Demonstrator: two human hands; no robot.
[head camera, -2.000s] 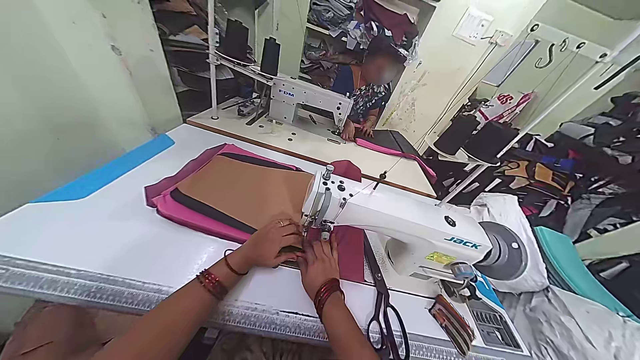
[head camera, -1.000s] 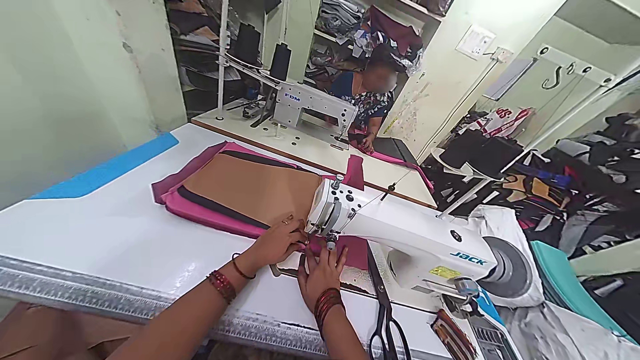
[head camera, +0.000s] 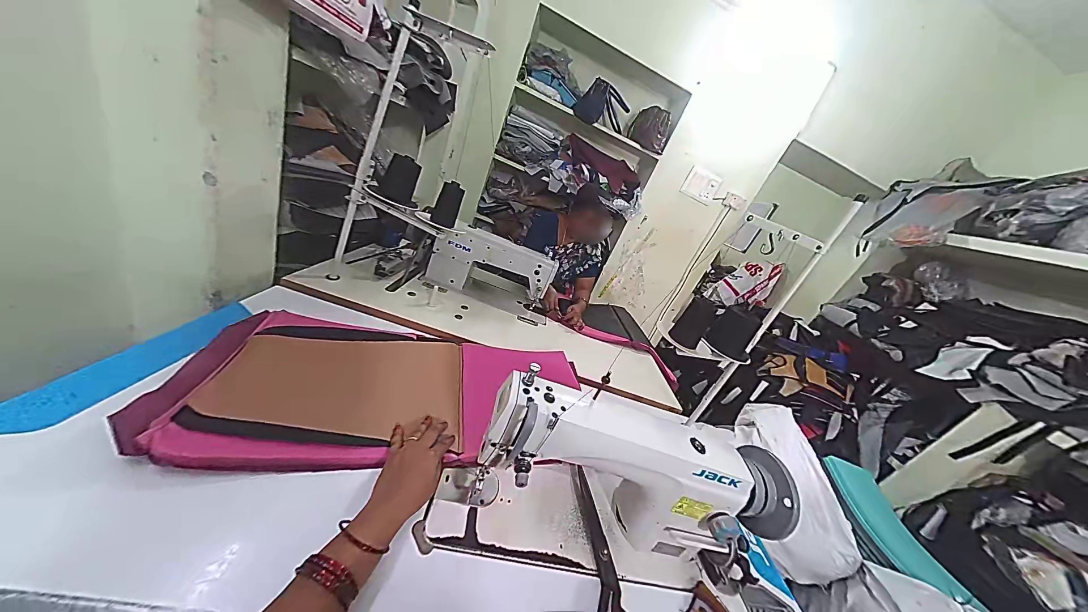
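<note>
My left hand (head camera: 416, 463) rests on the lower right corner of a brown sheet (head camera: 331, 382), its fingers spread on the surface. Under that sheet lie a black layer (head camera: 280, 427) and pink fabric (head camera: 255, 450), with maroon fabric (head camera: 140, 416) at the left edge. The pink fabric reaches behind the needle area of a white Jack sewing machine (head camera: 637, 450). The machine's presser foot (head camera: 483, 489) is just right of my hand, over the bare metal bed. My right hand is out of view.
Black-handled scissors (head camera: 599, 535) lie across the machine bed. Behind stands an FDM sewing machine (head camera: 493, 255), where a person (head camera: 578, 255) handles pink fabric. Thread cones (head camera: 714, 327) stand on the right. A blue strip (head camera: 127, 365) lines the table's left edge.
My right hand has left the view; both hands were at the needle before. My left hand now lies on the brown sheet's corner. The view has tilted up.
</note>
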